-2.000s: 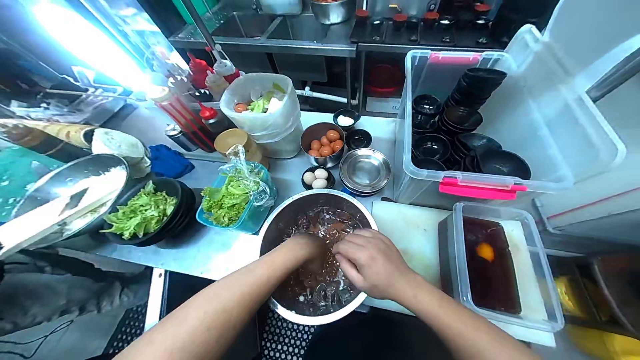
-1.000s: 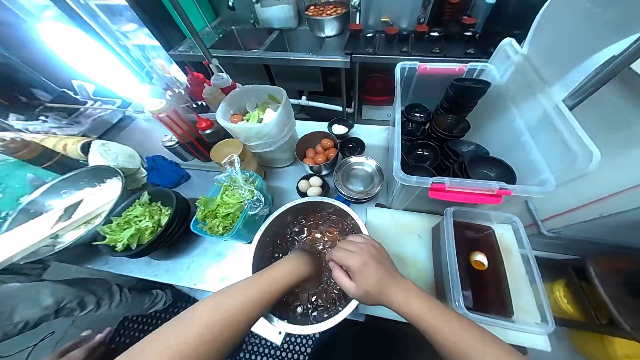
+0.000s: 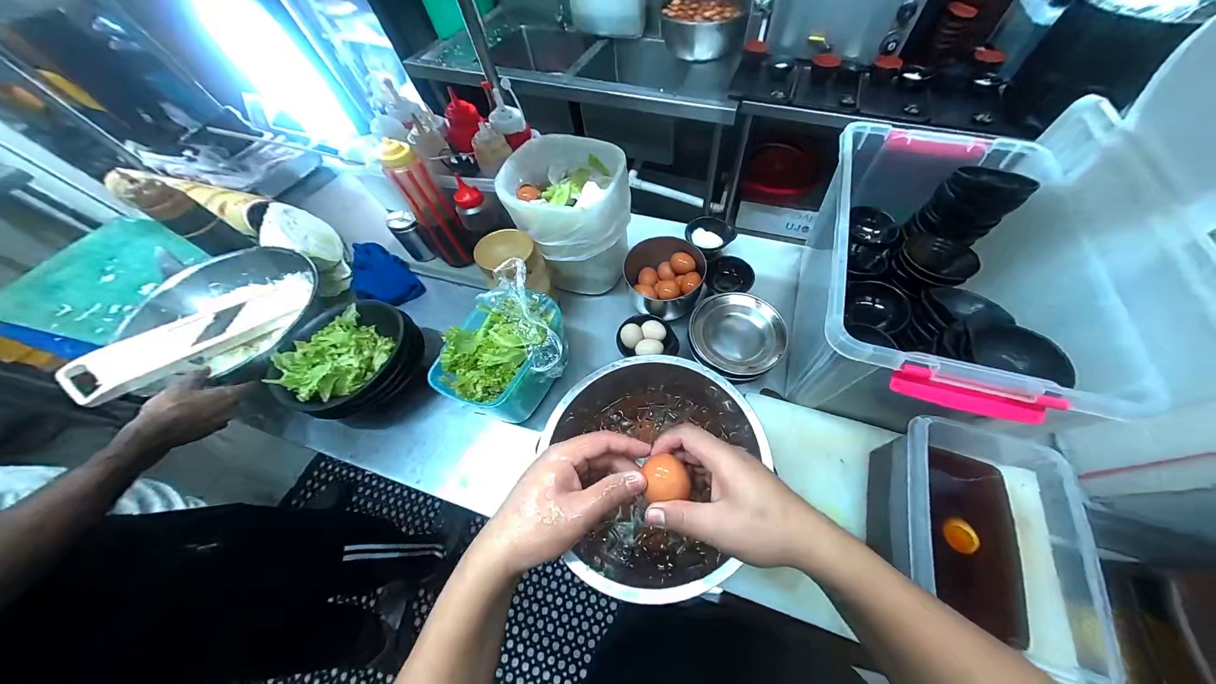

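Between the fingertips of both hands is a brown egg (image 3: 666, 478), above a steel bowl (image 3: 655, 596) of dark liquid with shell bits. My left hand (image 3: 560, 494) is wet and touches the egg's left side; my right hand (image 3: 731, 494) holds its right side. Behind the bowl, pale peeled eggs (image 3: 650, 348) sit in a small black bowl, and brown eggs (image 3: 667, 275) fill a metal bowl. Stacked steel plates (image 3: 737, 334) lie beside them. At right, a clear plastic container (image 3: 920, 494) holds dark liquid with one orange-brown round thing in it.
A large clear bin (image 3: 836, 285) of black bowls stands behind right. Lettuce fills a teal container (image 3: 518, 399) and a black bowl (image 3: 399, 380) at left. A lined waste bucket (image 3: 570, 223) stands behind. Another person's hand (image 3: 185, 413) is near a tilted bowl (image 3: 304, 304) at left.
Both hands were down in the steel bowl; they now hold a brown egg above it. The other person's hand has moved up to the tilted bowl at left.
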